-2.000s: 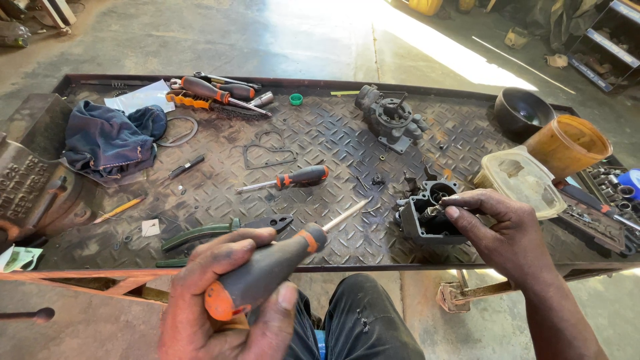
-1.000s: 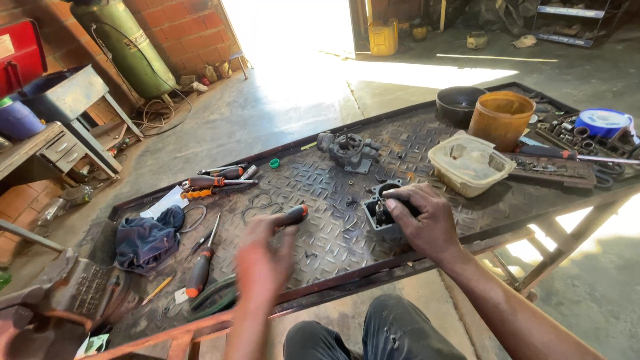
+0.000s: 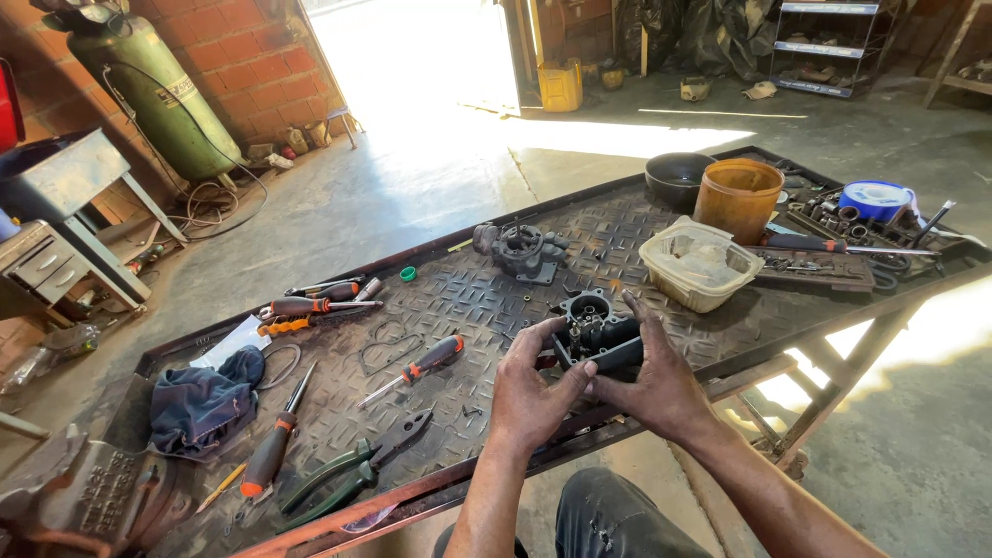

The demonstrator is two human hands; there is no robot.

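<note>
Both of my hands grip a dark metal carburetor body point(image 3: 595, 329) just above the near edge of the bench, its open round bore facing up. My left hand point(image 3: 531, 387) holds its left side, with the thumb along the front. On its right side is my right hand point(image 3: 659, 380), fingers wrapped around the housing. Farther back stands another carburetor part point(image 3: 523, 252) in grey metal. Left of my hands lie a screwdriver point(image 3: 434, 359), pliers with green handles point(image 3: 364, 467) and a larger screwdriver point(image 3: 271, 453). A thin gasket point(image 3: 390, 349) rests behind the nearer screwdriver.
A plastic tub point(image 3: 701, 267), an orange container point(image 3: 738, 203) and a black bowl point(image 3: 676, 178) stand at the right, near sockets and a blue tape roll point(image 3: 876, 200). At the left are a dark cloth point(image 3: 203, 407) and a bench vise point(image 3: 93, 488). A raised rim borders the metal bench.
The large screwdriver, in my left hand two seconds ago, now lies on the bench. My left hand has moved right onto the carburetor body, joining my right hand. The view has turned.
</note>
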